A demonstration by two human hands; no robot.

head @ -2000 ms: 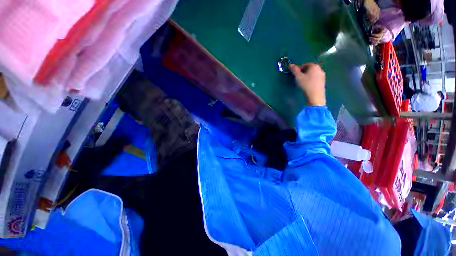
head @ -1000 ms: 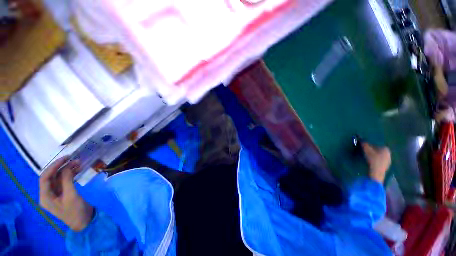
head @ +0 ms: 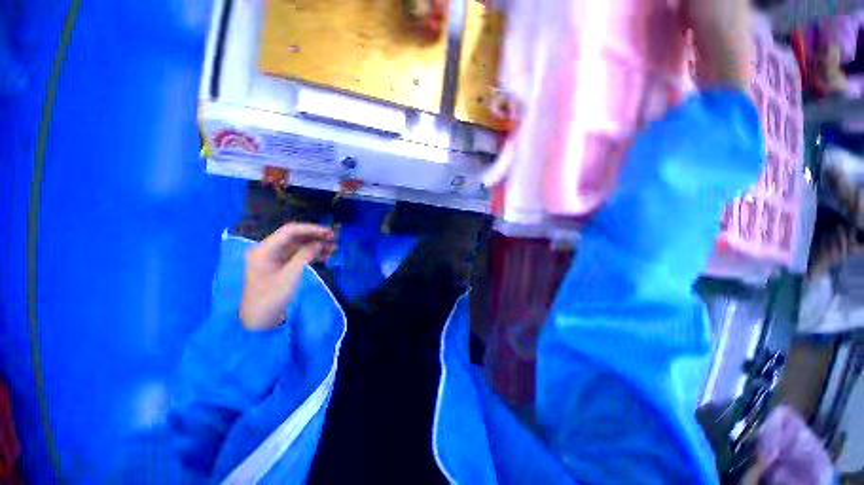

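My left hand (head: 277, 275) is in front of the white machine's front edge (head: 303, 150), with fingers bent and thumb near them. I cannot tell if it holds anything. My right hand (head: 722, 40) is over the pink trays (head: 772, 142), blurred and cut off by the top edge, its fingers out of sight. The gold base plate (head: 351, 57) lies on the machine, with a narrower gold plate (head: 478, 71) beside it. A blurred copper-red fixture (head: 423, 17) is on the plate at the top edge.
A white strip (head: 355, 109) lies in front of the gold plate. Pink sheets (head: 568, 114) stand stacked right of the machine. Two small orange parts hang under its front edge. A person's pink sleeve (head: 796, 450) is at lower right. Blue floor is at left.
The view has turned left to the machine. My right hand has gone from the green bench to over the trays. My left hand has left the machine's edge, its fingers now closer together.
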